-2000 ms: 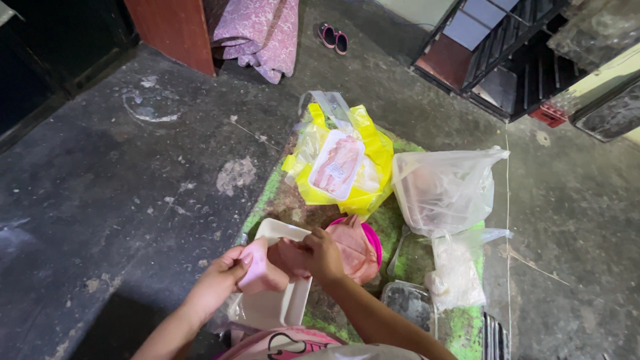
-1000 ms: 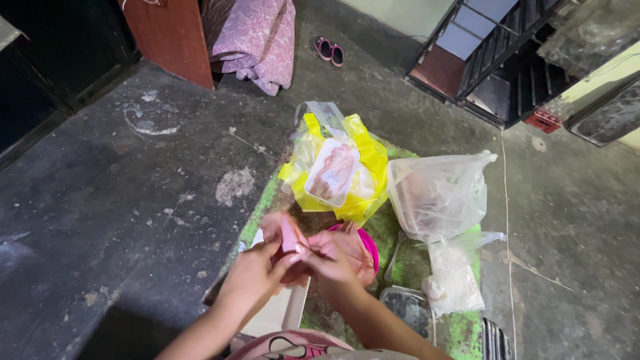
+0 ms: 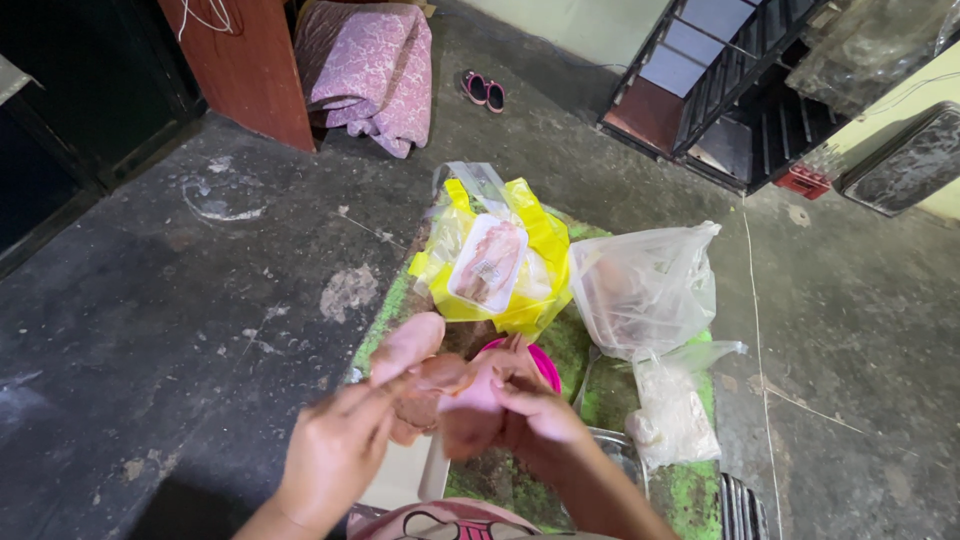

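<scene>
Pale pink slices of meat [image 3: 471, 409], thin and round-edged, hang between my two hands, blurred by motion. My left hand [image 3: 341, 435] pinches slices at its fingertips, one of them sticking up. On the other side my right hand [image 3: 536, 409] grips more of them. Beneath the hands, a white foam tray [image 3: 405, 476] lies partly hidden. A bright pink bowl [image 3: 550, 367] with more slices stands behind my right hand. Further back, a wrapped white tray of meat [image 3: 489, 262] rests on a yellow plastic bag [image 3: 551, 259].
The green, worn low table [image 3: 517, 491] also holds a translucent bag with a container [image 3: 649, 289], a bag of white powder [image 3: 675, 412], a fork [image 3: 587, 379] and a clear container [image 3: 619, 450]. Shoes [image 3: 484, 91] and a black metal rack [image 3: 720, 90] stand on the floor beyond.
My hands have moved apart since one second ago, with slices now spread between them. Two seconds ago they held slices over the white foam tray.
</scene>
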